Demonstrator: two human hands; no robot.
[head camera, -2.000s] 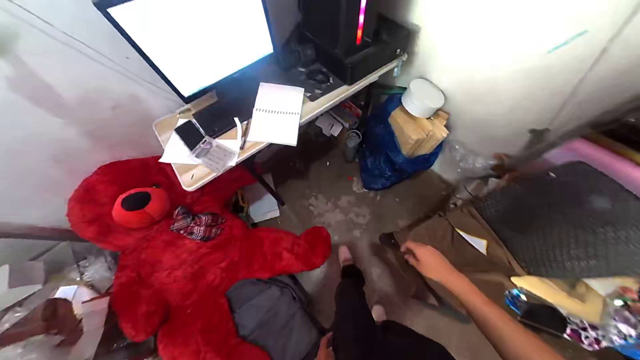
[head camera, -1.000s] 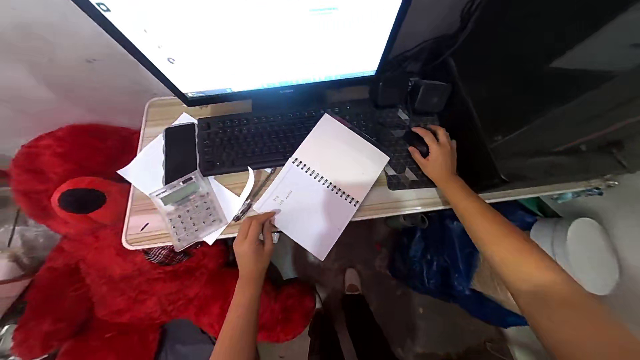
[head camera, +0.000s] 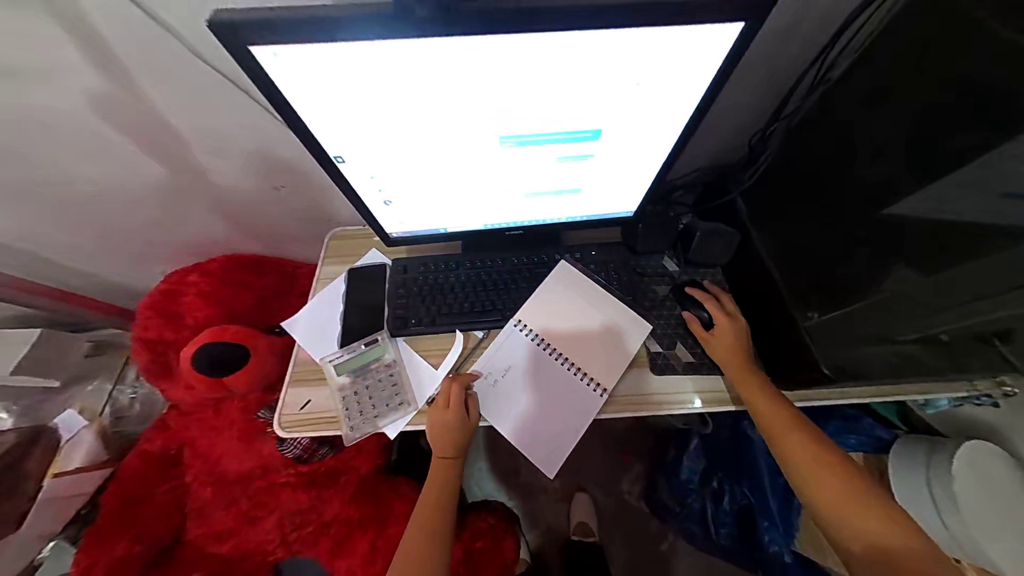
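My right hand (head camera: 724, 328) rests over a black computer mouse (head camera: 693, 304) on a patterned mouse pad (head camera: 680, 352). At the desk's front edge, my left hand (head camera: 454, 416) touches the left edge of an open spiral notebook (head camera: 560, 360) that bears handwriting; its fingertips are close together. The notebook lies partly over a black keyboard (head camera: 464, 288) and overhangs the desk. A pen (head camera: 472, 352) lies just beyond my left hand. To the left are a clear-cased calculator (head camera: 370, 388), a black smartphone (head camera: 365, 304) and white paper sheets (head camera: 316, 324).
A lit monitor (head camera: 496, 128) stands at the back of the narrow desk (head camera: 308, 392), with a small black speaker (head camera: 712, 242) to its right. A big red teddy bear (head camera: 240, 464) sits at the left. Blue plastic (head camera: 712, 488) and white round containers (head camera: 952, 496) are below right.
The view has moved in toward the desk since the first frame. My right hand, earlier away from the desk, came onto the mouse and stays there. My left hand remains at the notebook's edge.
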